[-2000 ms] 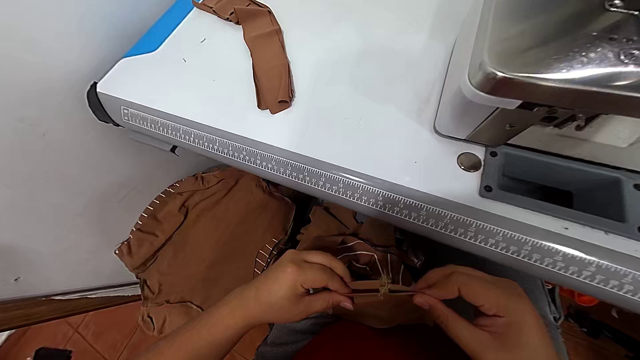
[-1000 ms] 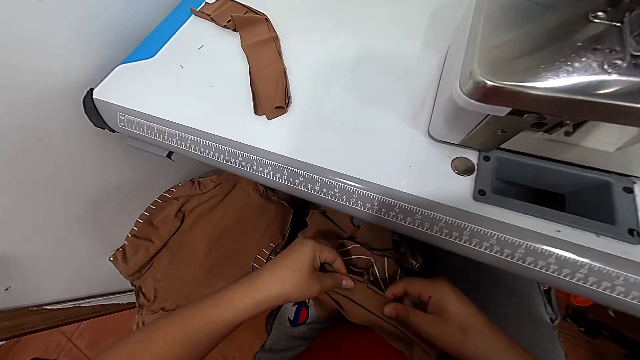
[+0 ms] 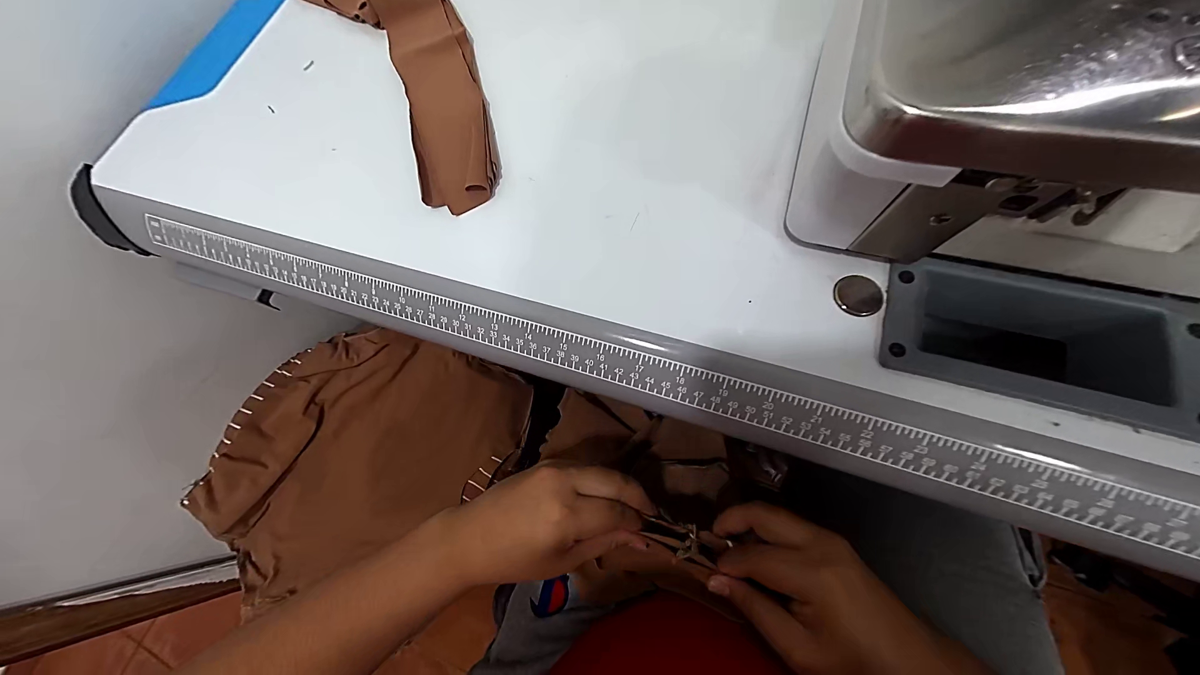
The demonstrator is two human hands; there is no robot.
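Observation:
Below the table's front edge, my left hand pinches a fold of brown fabric between thumb and fingers. Close by on the right, my right hand grips the same fabric, its fingertips a short way from the left ones. Loose thread ends and a seam show between the two hands. The fabric rests over my lap and is partly hidden by both hands. A larger brown fabric piece with pale stitches along its edges hangs to the left of my left hand, touched by neither set of fingers.
A white table with a printed ruler edge crosses the view. On it lie folded brown fabric strips, a round metal disc and a grey recessed tray, near a sewing machine at the right.
The fabric between my hands has been shifted and turned; a second ago a longer flat band of it stretched toward the lower right. Both hands still hold it.

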